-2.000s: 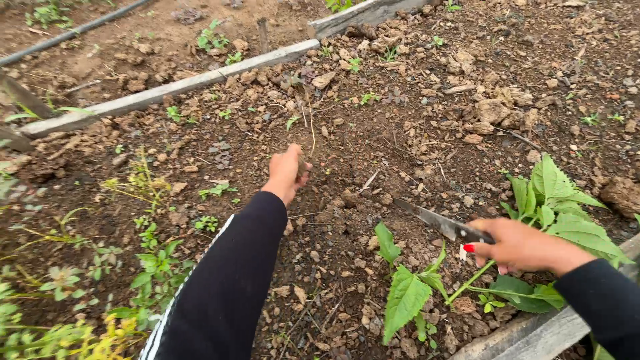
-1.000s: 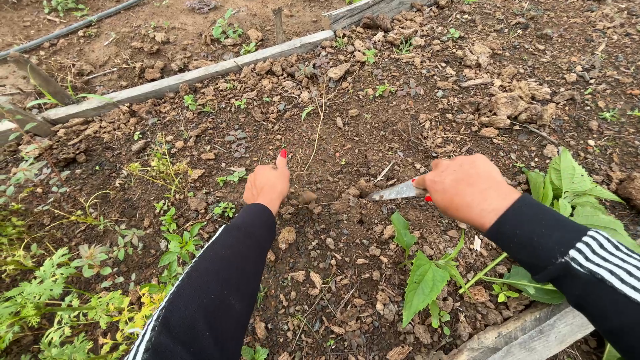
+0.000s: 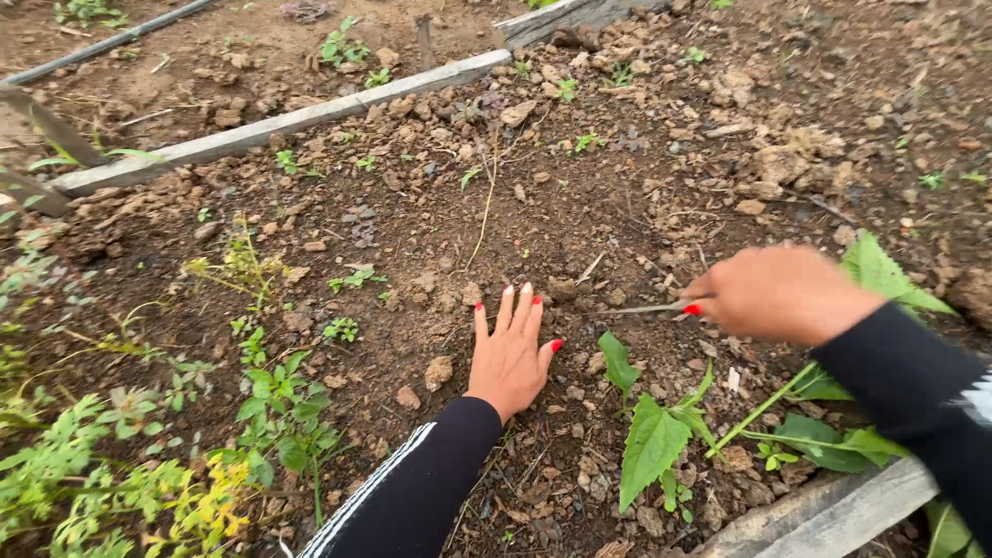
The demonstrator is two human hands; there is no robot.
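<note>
My left hand (image 3: pixel 509 360) lies palm down on the soil (image 3: pixel 434 256) of the bed, fingers spread, holding nothing. To its right, my right hand (image 3: pixel 783 294) grips a knife (image 3: pixel 639 309); its blade points left, low over or against the soil, and the hand is slightly blurred. Below the knife a leafy green plant (image 3: pixel 655 442) lies or leans across the ground, its stem running right beneath my right forearm. A thin dry stalk (image 3: pixel 487 209) lies on the soil beyond my left hand.
A wooden board (image 3: pixel 279 128) edges the bed at the far left, and another board (image 3: pixel 845 511) is at the lower right. Weeds (image 3: pixel 287 411) grow at the left. A dark hose (image 3: pixel 108 43) crosses the top left corner.
My left hand has come nearer and to the right, and its fingers have spread flat on the soil. The knife blade, broad side showing earlier, now appears nearly edge-on.
</note>
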